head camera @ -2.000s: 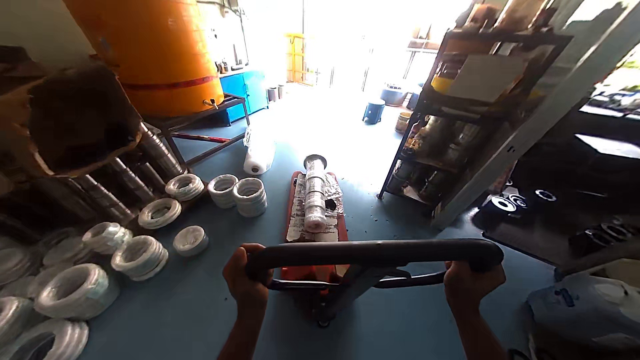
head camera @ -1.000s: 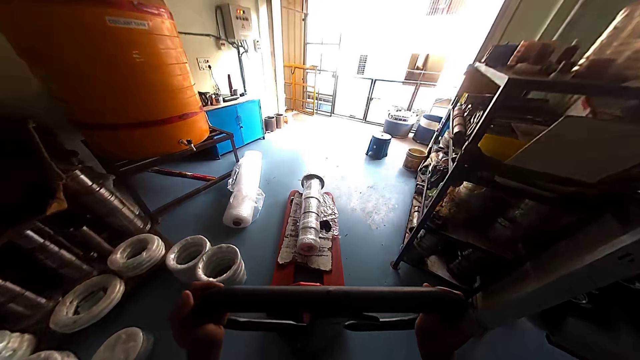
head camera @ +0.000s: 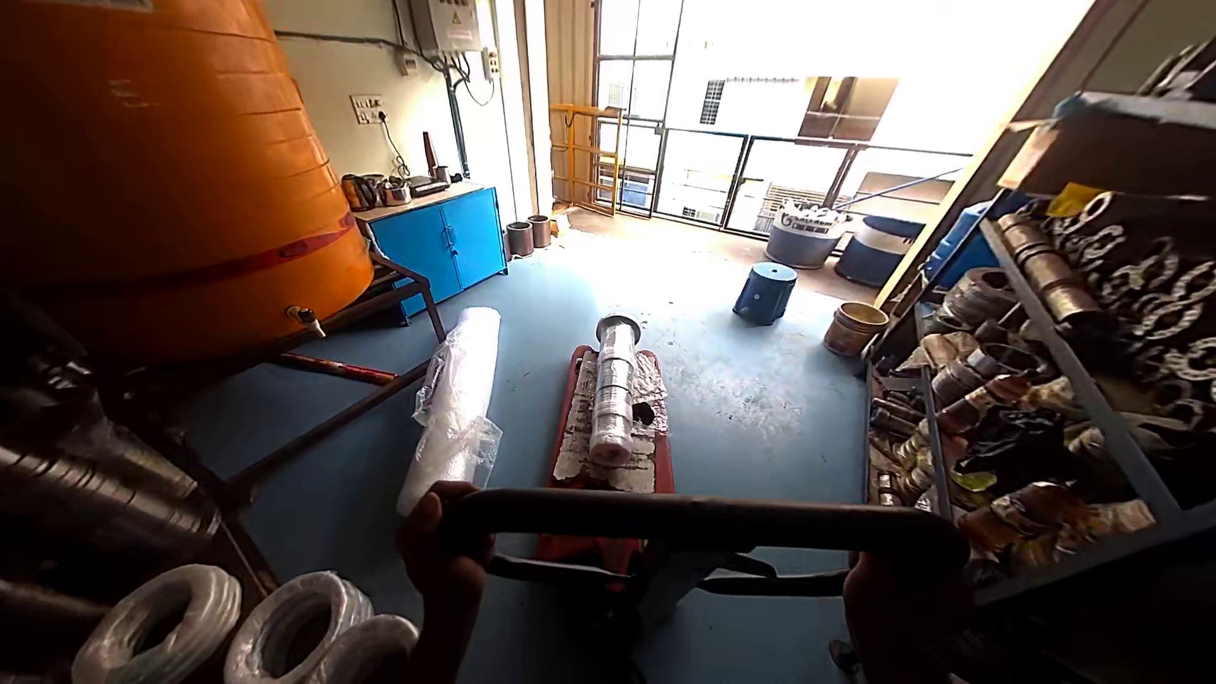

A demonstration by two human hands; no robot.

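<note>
The black handle (head camera: 703, 521) of a red pallet jack (head camera: 662, 446) runs across the lower middle of the view. Around its left end my left hand (head camera: 446, 546) is closed. My right hand (head camera: 888, 598), dark and partly cut by shadow, grips the right end. Beyond the handle, a long wrapped metal cylinder (head camera: 614, 394) with a flange at its far end lies lengthwise on the jack, on a worn, pale covering (head camera: 575, 442).
At the left, a roll of clear plastic wrap (head camera: 456, 408) lies on the floor near wrapped rings (head camera: 299, 627) and an orange tank (head camera: 171, 171) on a metal frame. A loaded shelf rack (head camera: 1083, 380) lines the right. Ahead are a blue stool (head camera: 765, 293) and a bucket (head camera: 855, 328).
The view has moved forward along the floor with the jack; the plastic roll, stool and shelf rack now appear nearer. Both hands have stayed on the handle.
</note>
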